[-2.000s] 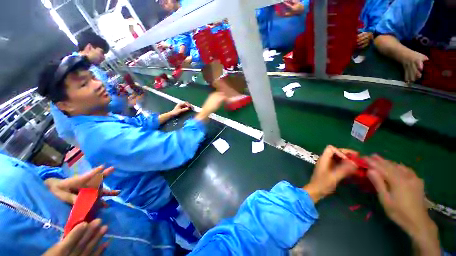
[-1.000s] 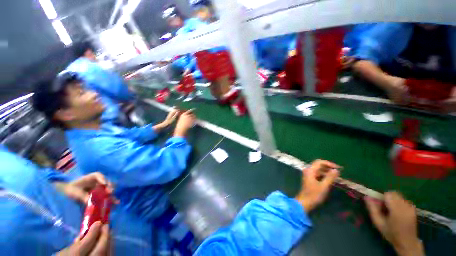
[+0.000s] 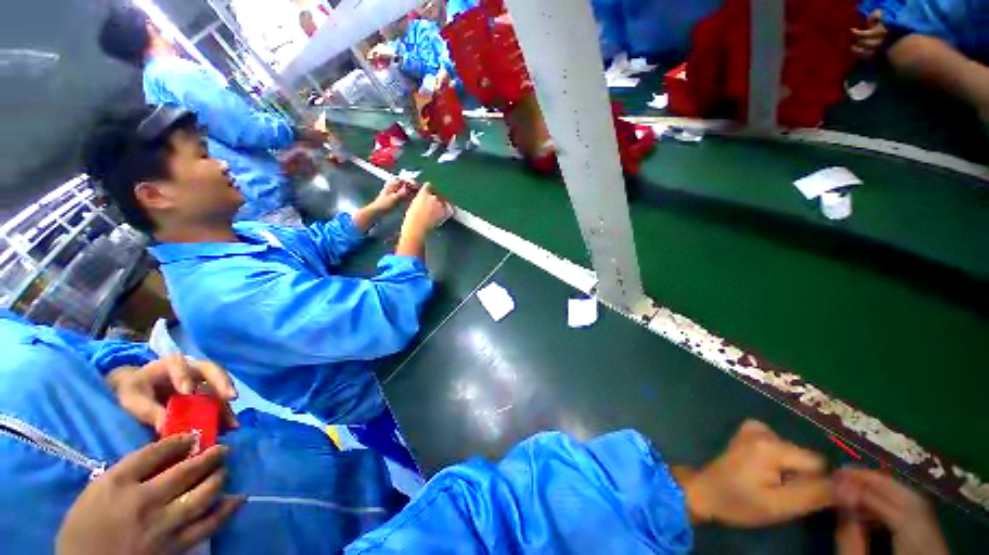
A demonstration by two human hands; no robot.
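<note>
My left hand (image 3: 759,477) is at the lower right, fingers curled, over the dark worktop (image 3: 521,379). My right hand (image 3: 895,510) is beside it near the bottom edge, blurred and partly cut off. Their fingertips meet or nearly meet. Whether anything is pinched between them cannot be told. A thin red strand (image 3: 846,448) shows just above the fingertips, by the chipped belt edge rail (image 3: 781,392). No carton is seen in my hands.
Two white paper slips (image 3: 496,300) lie on the worktop. More slips (image 3: 830,190) lie on the green belt (image 3: 737,249). A frame post (image 3: 580,163) stands at the rail. At lower left another person's hands hold a red carton (image 3: 192,421). Another worker reaches towards the belt.
My hands have come together, lower in view; earlier they were apart, and before that at a red item. The red carton on the belt has left the view. The view has shifted.
</note>
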